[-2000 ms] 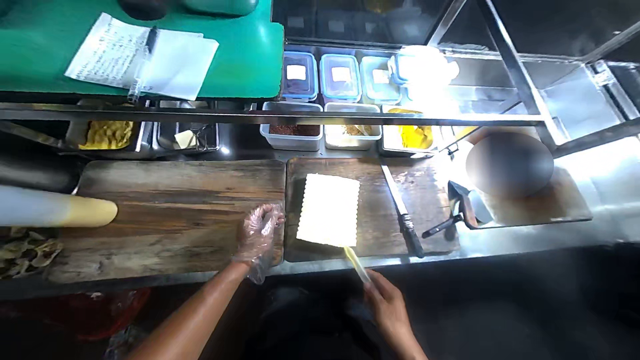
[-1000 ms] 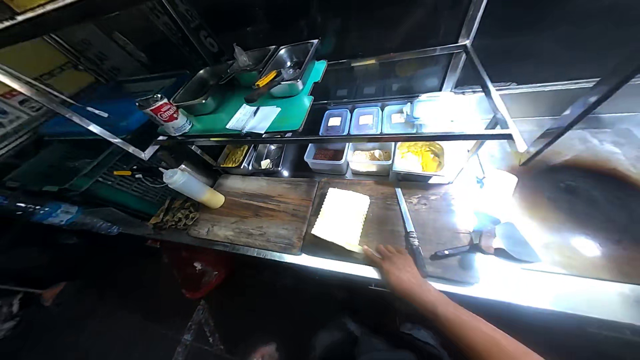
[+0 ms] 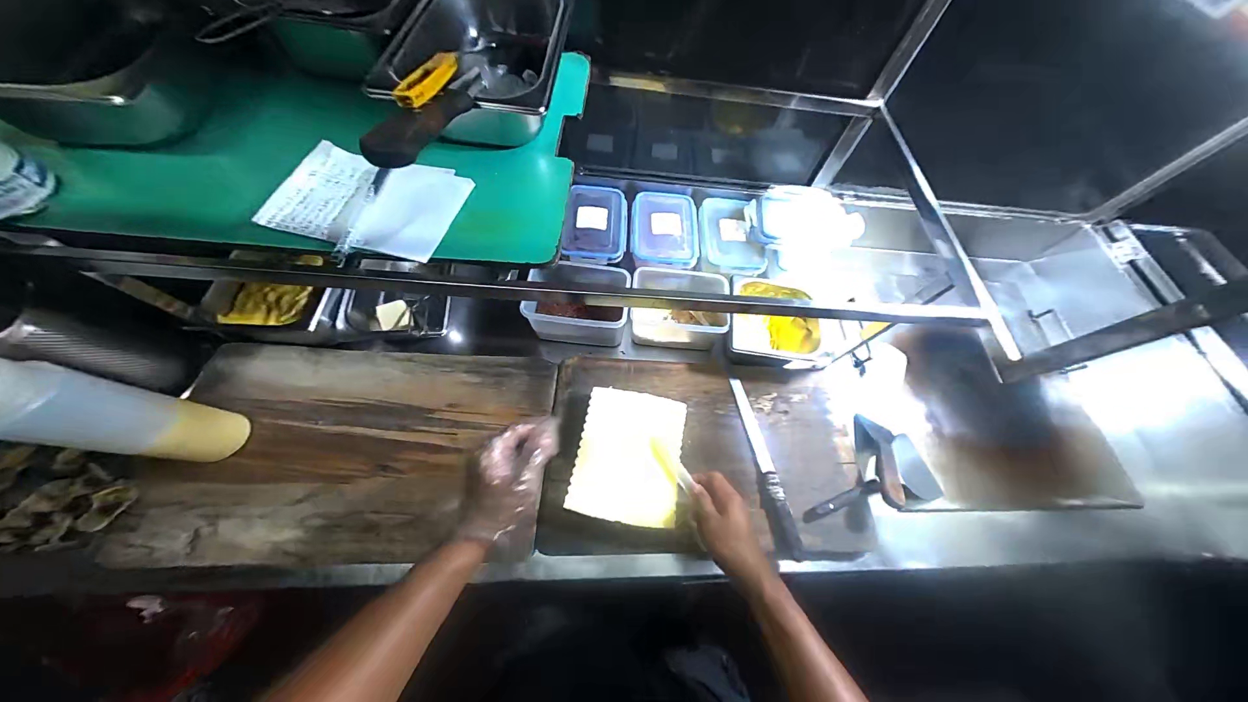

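Note:
A pale rectangular slab with wavy side edges, perhaps bread (image 3: 624, 453), lies on the right wooden board (image 3: 575, 536). My right hand (image 3: 721, 512) grips a light-handled spreader (image 3: 675, 468), its yellow-coated end on the slab's right part, where a yellow smear shows. My left hand (image 3: 512, 468), in a clear plastic glove, is left of the slab over the left wooden board (image 3: 361, 448); its fingers are curled and blurred, and whether they hold anything is unclear. To the right of the slab lies a long knife (image 3: 765, 463) with a black handle.
Scrapers (image 3: 902, 468) lie by the flat griddle (image 3: 1014, 429). Behind the boards are tubs of fillings (image 3: 682, 312) and a metal rail (image 3: 487, 285). A squeeze bottle (image 3: 195, 429) juts in at left. Above, a green board (image 3: 517, 210) bears a notebook (image 3: 366, 205) and metal pans.
One second ago my right hand was at the slab's lower right corner and my left hand was away from the boards; now the left is beside the slab again. The view has shifted strongly.

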